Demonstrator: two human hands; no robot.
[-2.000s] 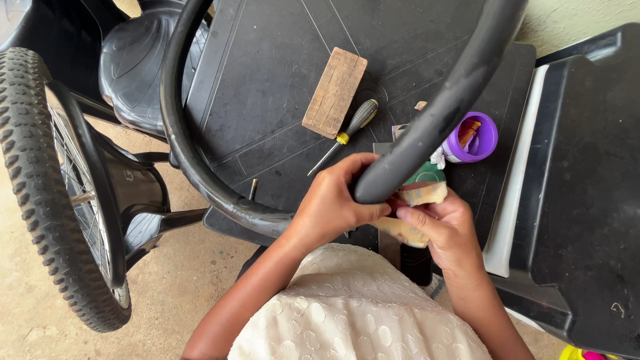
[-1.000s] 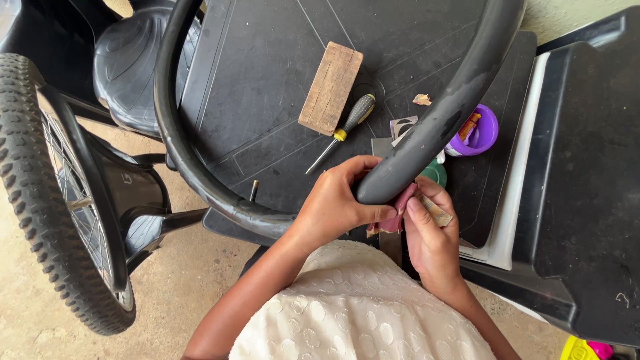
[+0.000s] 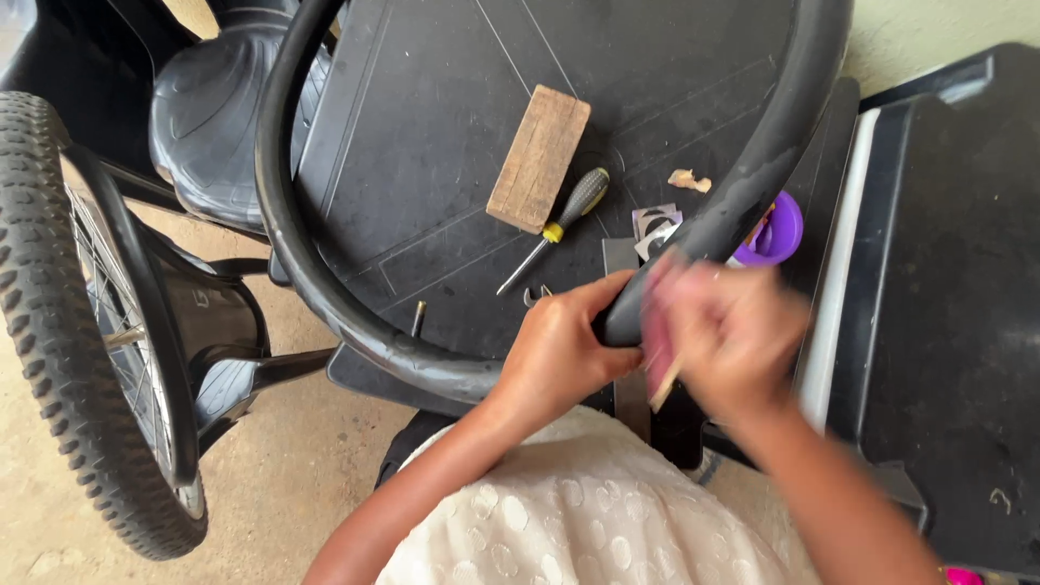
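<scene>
A partly inflated black bicycle inner tube (image 3: pixel 751 175) loops over the black plastic table (image 3: pixel 439 162). Near the table's front edge, my left hand (image 3: pixel 561 345) grips the tube, thumb and fingers around it. My right hand (image 3: pixel 731 333), blurred, holds a folded reddish piece of sandpaper (image 3: pixel 660 317) with a tan backing against the tube's right part. Inside the loop lie a wooden block (image 3: pixel 539 158) and a screwdriver (image 3: pixel 569 215) with a grey and yellow handle. The tube's metal valve stem (image 3: pixel 418 318) points up at the lower left.
A purple cup (image 3: pixel 776 231) with small items stands right of the tube. Patch scraps (image 3: pixel 656 223) and a peeled tan scrap (image 3: pixel 689 180) lie nearby. A wheel with a knobby tyre (image 3: pixel 57 325) leans at the left, by black plastic chairs (image 3: pixel 215 122). Another black surface (image 3: pixel 959 325) is at the right.
My right hand has moved up from below the tube onto its right side, with the reddish sheet, which was folded between its fingers earlier. My left hand keeps its grip on the tube.
</scene>
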